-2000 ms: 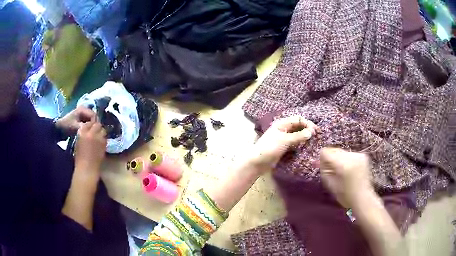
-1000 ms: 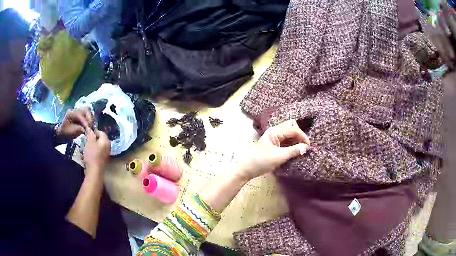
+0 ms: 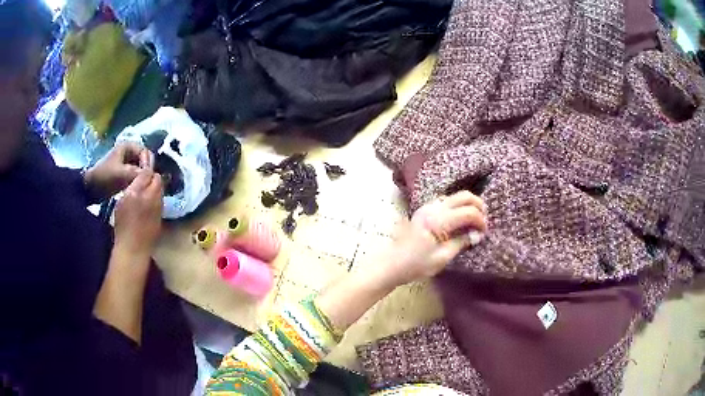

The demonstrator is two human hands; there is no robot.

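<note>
A burgundy-pink-grey tweed coat (image 3: 533, 209) lies over the right half of the table. Its smooth maroon lining (image 3: 510, 325) shows at the front, with a small white label (image 3: 546, 314) on it. My left hand (image 3: 452, 228) pinches the near edge of the tweed between thumb and fingers; the fingertips are partly hidden and no needle can be made out. Dark slits or small dark pieces show on the tweed right of the hand. My right hand is not in view.
Small dark pieces (image 3: 294, 187) lie in a pile mid-table. Three thread cones (image 3: 246, 272) stand near my left forearm. At left, a person's hands (image 3: 139, 193) work beside a white plastic bag (image 3: 193, 155). Black garments (image 3: 309, 85) lie at the back.
My right hand was at the tweed two seconds earlier, then at the far right edge as a blurred arm, and is now out of view. My left hand has curled its fingers more at the edge.
</note>
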